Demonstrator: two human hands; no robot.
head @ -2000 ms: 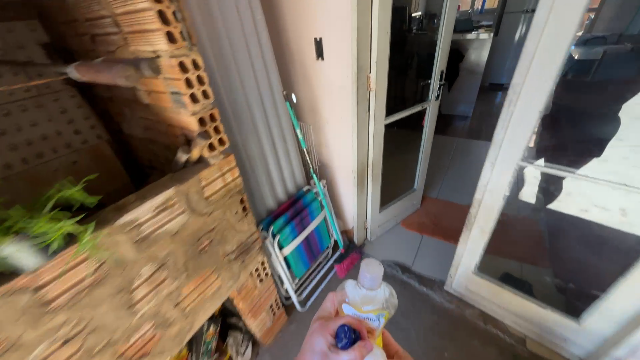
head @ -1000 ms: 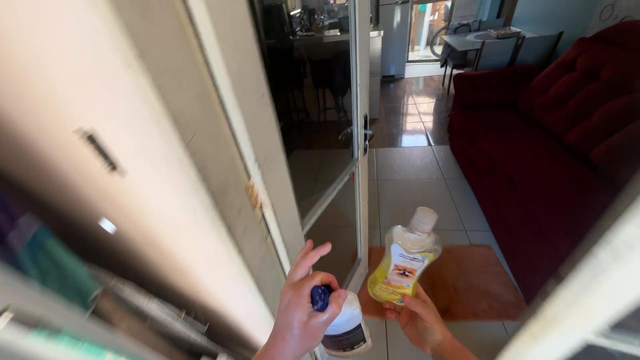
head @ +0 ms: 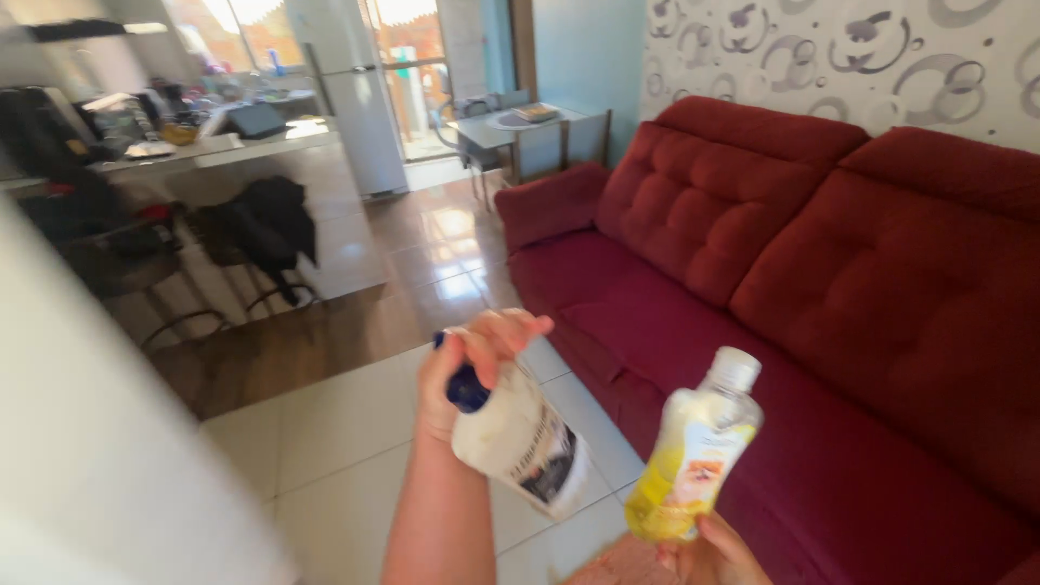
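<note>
My left hand (head: 479,349) grips a white plastic bottle (head: 520,443) by its dark blue cap (head: 468,388); the bottle hangs tilted, its dark label facing me. To the right, my right hand (head: 699,552) holds a clear bottle (head: 691,459) of yellow liquid low down, near its base. That bottle has a white cap and a printed label, and leans a little to the right. The two bottles are apart. Part of my right hand is cut off by the lower frame edge.
A red tufted sofa (head: 731,244) runs along the right. Blurred at left is a pale door or frame edge (head: 106,422). Beyond the tiled floor (head: 349,439) are a counter (head: 219,154) with stools, a white fridge (head: 349,97) and a small table (head: 487,130). An orange mat lies below.
The view has moved from outside, past the glazed door, into the room. The white bottle, mostly hidden two seconds ago, now shows below my left hand. Both bottles are still held.
</note>
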